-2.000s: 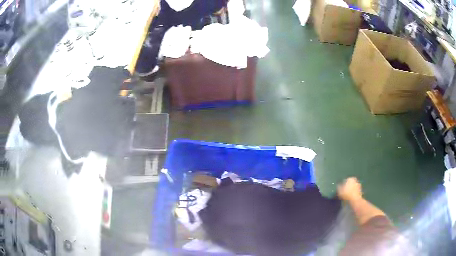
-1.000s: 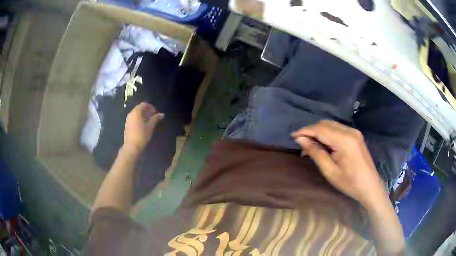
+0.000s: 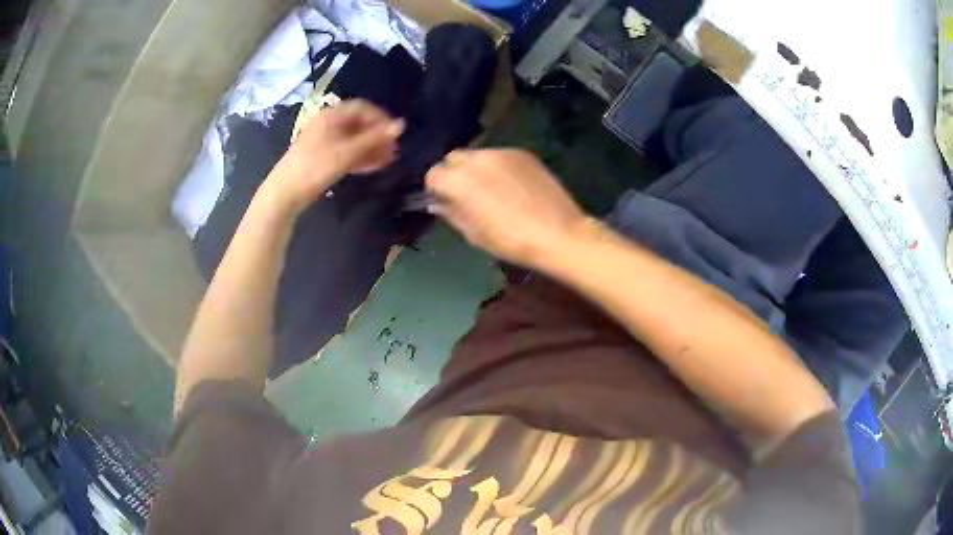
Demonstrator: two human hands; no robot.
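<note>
Black fabric pieces (image 3: 334,251) lie in the open cardboard box (image 3: 125,209) at the left and hang over its near edge. My left hand (image 3: 340,152) is over the black pieces, fingers bent and blurred; whether it pinches cloth cannot be told. My right hand (image 3: 502,204) is at the box's right side, just right of my left hand, fingers curled. A small pale, shiny thing (image 3: 418,201) shows at its fingertips, too blurred to name. The hands are apart.
White pieces (image 3: 251,115) lie at the box's far left. The white machine table edge (image 3: 836,125), with a printed ruler, curves along the upper right. A dark pedal or plate (image 3: 648,99) is below it. Dark scraps lie on the green floor (image 3: 376,366). My lap (image 3: 721,209) is at the right.
The view has swung from the blue bin to the cardboard box. Since one second ago, my right hand has moved left from my lap to the box, and my left hand is farther up over it.
</note>
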